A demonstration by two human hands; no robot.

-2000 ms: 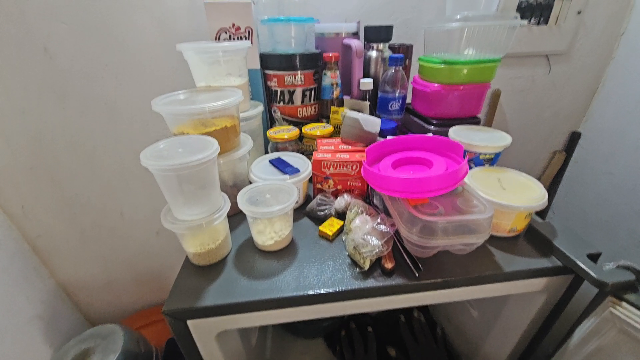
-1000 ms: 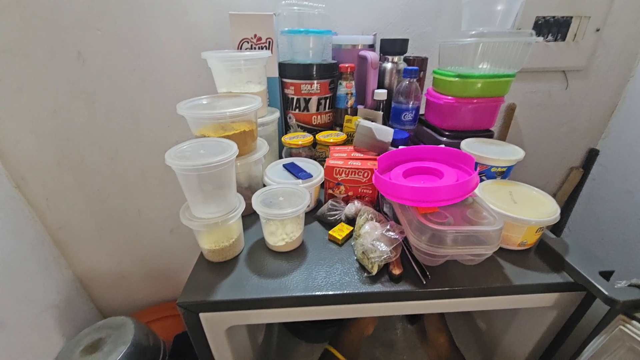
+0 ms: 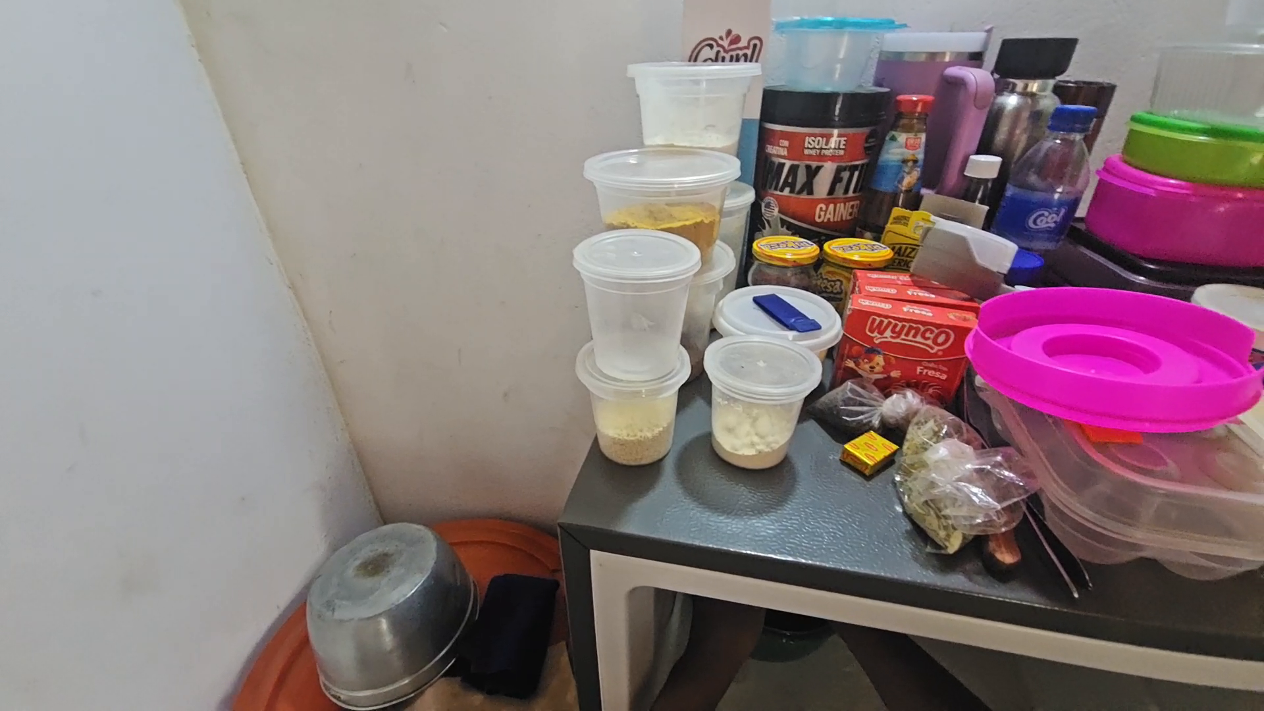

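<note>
Neither of my hands shows in the head view. On the dark tabletop (image 3: 731, 518), an empty-looking clear plastic tub (image 3: 637, 306) is stacked on a tub of pale grainy contents (image 3: 633, 415). Beside them stands a lidded tub of white powder (image 3: 758, 405). Behind, a tub of yellow powder (image 3: 662, 202) and a tub of white contents (image 3: 693, 104) rise in stacks. A blue plastic piece (image 3: 786, 312) lies on a white lid. Red Wynco boxes (image 3: 904, 341), a small yellow cube (image 3: 869, 453) and a knotted bag of dried leaves (image 3: 948, 484) are to the right.
A magenta ring-shaped lid (image 3: 1116, 360) rests on clear containers (image 3: 1136, 484) at the right. Behind stand a large supplement jar (image 3: 820, 168), a blue-capped bottle (image 3: 1047, 188) and stacked food boxes (image 3: 1175, 212). An upturned metal pot (image 3: 385, 602) lies on an orange round surface (image 3: 494, 543) at lower left.
The view has swung left and closer, bringing the metal pot and orange surface more fully into sight. The items on the table keep their arrangement.
</note>
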